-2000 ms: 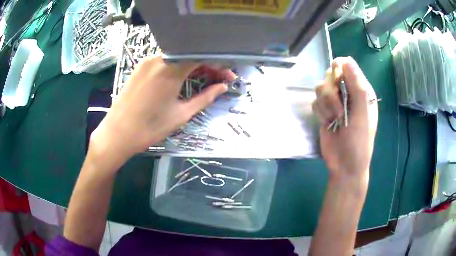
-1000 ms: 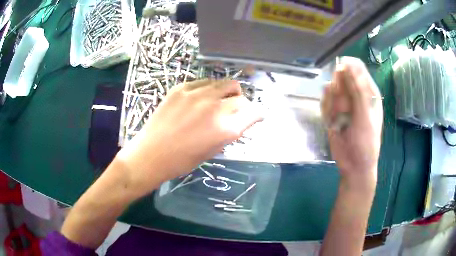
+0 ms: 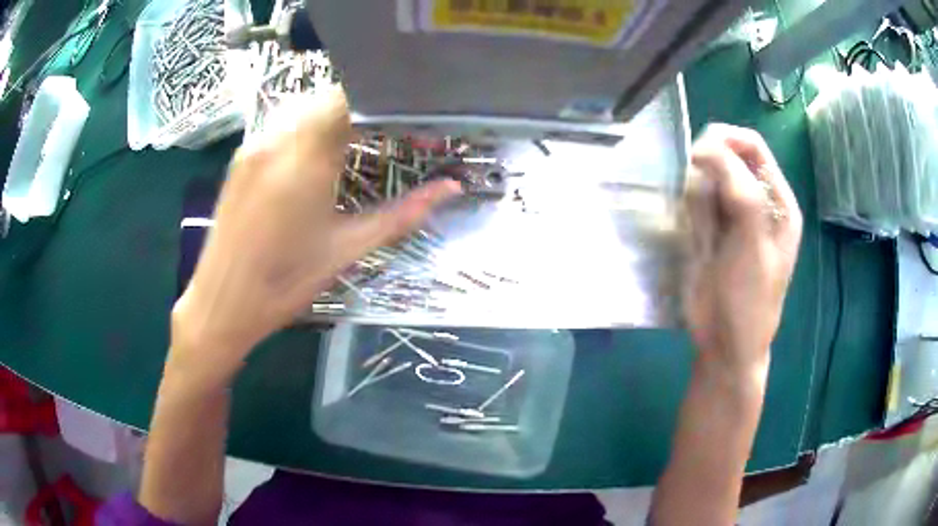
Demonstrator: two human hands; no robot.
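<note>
Slim silvery metal pins (image 3: pixel 396 283) lie heaped on the left of the shiny metal tray (image 3: pixel 607 267). A small dark fixture block (image 3: pixel 492 182) stands on the tray under the grey machine head (image 3: pixel 483 72). My left hand (image 3: pixel 278 216) is blurred over the pin heap, thumb pointing at the fixture. Its fingers are partly hidden by the machine head, so its grip cannot be told. My right hand (image 3: pixel 746 231) is curled at the tray's right edge; small glints show at its fingers, but the pins in it are barely visible.
A clear front bin (image 3: pixel 442 452) holds several pins and a small loop. A clear parts bin (image 3: pixel 190 77) full of pins stands upper left, beside a whitish narrow box (image 3: pixel 46 149). Ridged clear plastic pieces (image 3: pixel 874 149) stand far right. A dark pad (image 3: pixel 197 241) lies left.
Since one second ago, my left hand has moved left and back off the tray's middle, uncovering the fixture. My right hand has shifted slightly right. The view has shifted too.
</note>
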